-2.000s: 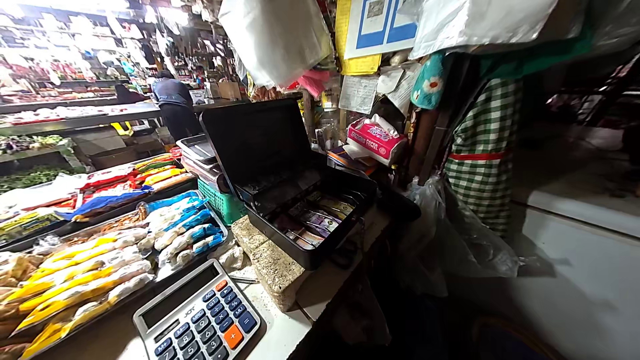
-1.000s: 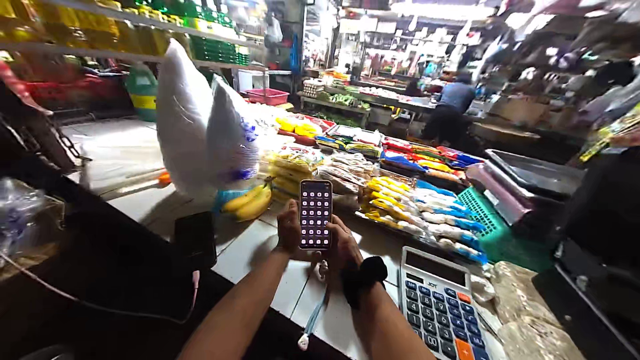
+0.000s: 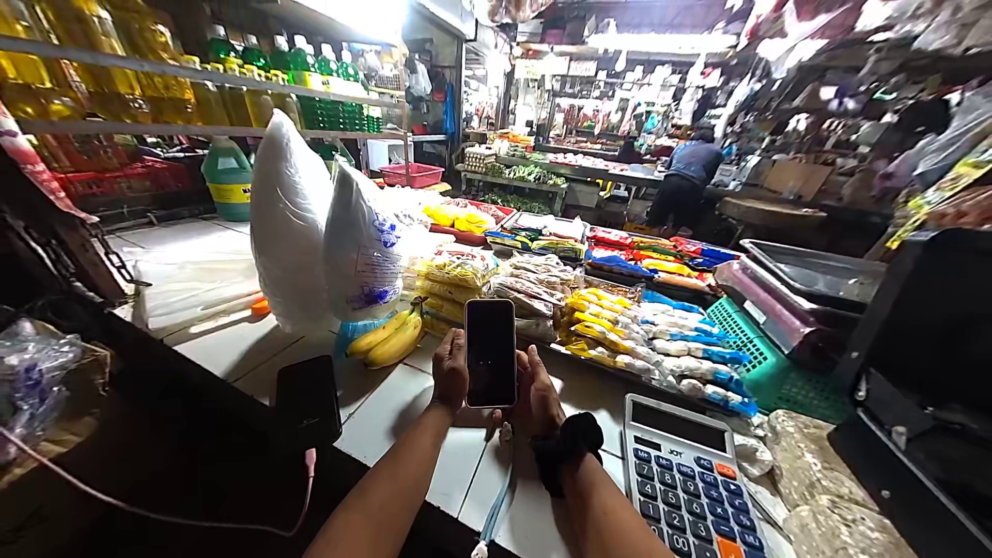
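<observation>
A smartphone (image 3: 490,353) with a dark screen stands upright between my two hands, above the white tiled counter (image 3: 395,426). My left hand (image 3: 451,368) holds its left edge. My right hand (image 3: 542,391), with a black band (image 3: 570,453) at the wrist, is at its right edge; its fingers are partly hidden. Below the phone a light blue cord (image 3: 496,500) runs down the tiles. A desk calculator (image 3: 690,480) lies to the right of my right hand. Bananas (image 3: 390,339) lie to the left, behind a second dark phone (image 3: 308,399) with a pink cable (image 3: 310,465) plugged in.
Filled white plastic bags (image 3: 291,225) stand at the left, near shelves of bottles (image 3: 310,85). Trays of packaged food (image 3: 659,341) line the counter's far side. An open black box (image 3: 922,349) and rough blocks (image 3: 821,465) are at the right. A person (image 3: 690,174) bends at a far stall.
The view has swung left from the open cash box, and both my hands have come into view with the phone. Its screen showed rows of icons a second ago and is now dark.
</observation>
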